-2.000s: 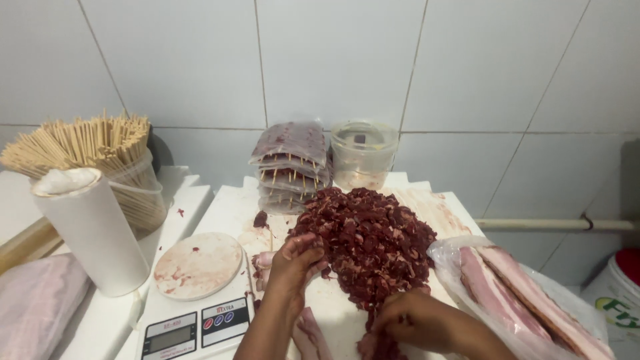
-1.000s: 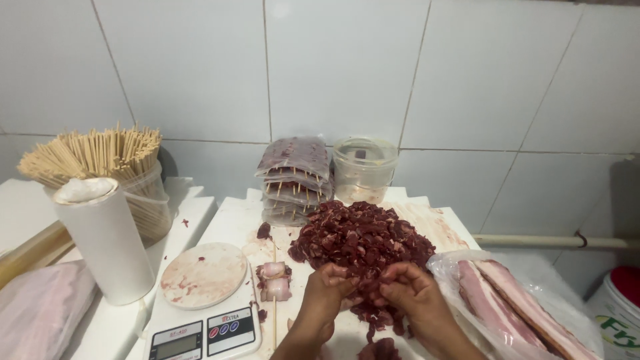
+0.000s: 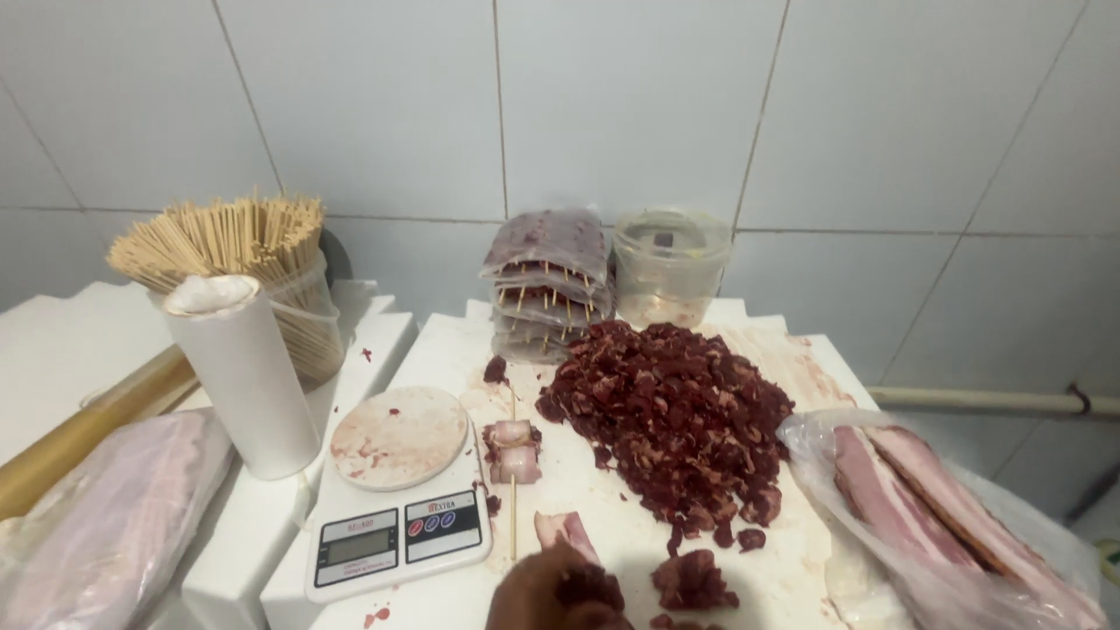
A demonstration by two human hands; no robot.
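At the bottom edge, one hand [image 3: 544, 588], apparently my left hand, is over a bacon strip [image 3: 567, 530] with dark red meat against its fingers. How firmly it holds the meat cannot be told. My right hand is not in view. Just right of the visible hand lies a small clump of cut meat [image 3: 694, 579], below the large heap of chopped red meat [image 3: 674, 411]. A wooden skewer [image 3: 514, 525] carrying rolled bacon pieces [image 3: 514, 453] lies between the heap and the digital kitchen scale [image 3: 398, 507].
Bagged skewers [image 3: 547, 271] are stacked behind the heap, beside a clear plastic tub [image 3: 672, 262]. A tub of wooden skewers [image 3: 306, 324], a white roll [image 3: 245, 376] and wrapped meat [image 3: 114, 525] stand or lie left. Bacon slabs in a plastic bag [image 3: 927, 516] lie right.
Both hands were at the front of the meat heap a second ago. One is now lower, over the bacon strip, and the other has left the view.
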